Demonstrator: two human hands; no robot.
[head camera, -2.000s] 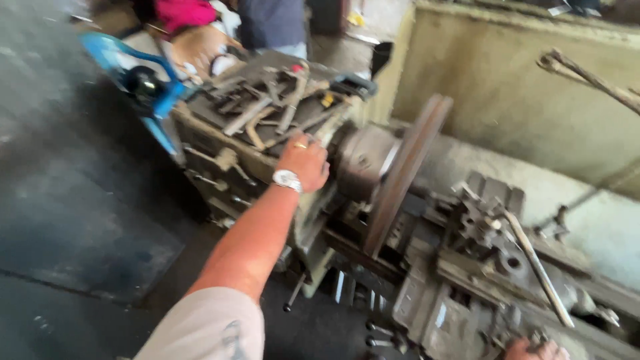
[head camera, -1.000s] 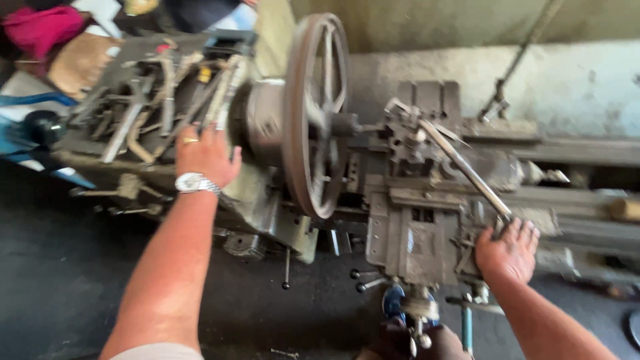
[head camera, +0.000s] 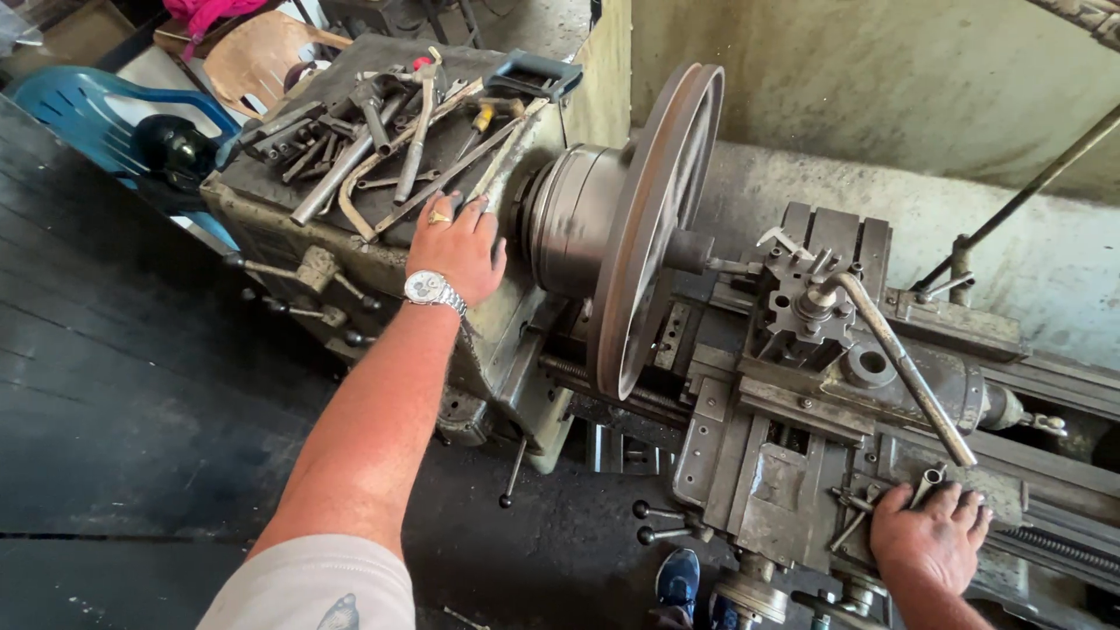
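Note:
My left hand (head camera: 455, 249) lies on the front edge of the lathe headstock (head camera: 350, 245), its fingers spread beside a pile of wrenches and bars (head camera: 385, 131). To its right, a large grooved pulley wheel (head camera: 661, 232) is mounted at the chuck (head camera: 577, 219). My right hand (head camera: 929, 538) rests on the lathe carriage at the lower right, over or against a short metal tube (head camera: 929, 479); whether it grips the tube is hidden. Above that hand, a bent handle (head camera: 901, 367) slopes down from the tool post (head camera: 809, 306). A caliper (head camera: 785, 241) lies behind the post.
Control levers (head camera: 306, 271) stick out from the headstock front. A blue plastic chair (head camera: 96, 122) with a black helmet (head camera: 173, 149) stands at the upper left. A dark panel (head camera: 131, 376) fills the left side. Below the carriage are handwheels and a blue shoe (head camera: 678, 577).
My right hand has moved from the lower end of the bent handle down onto the carriage. My left hand stays on the headstock edge. The view has swung since the first frame.

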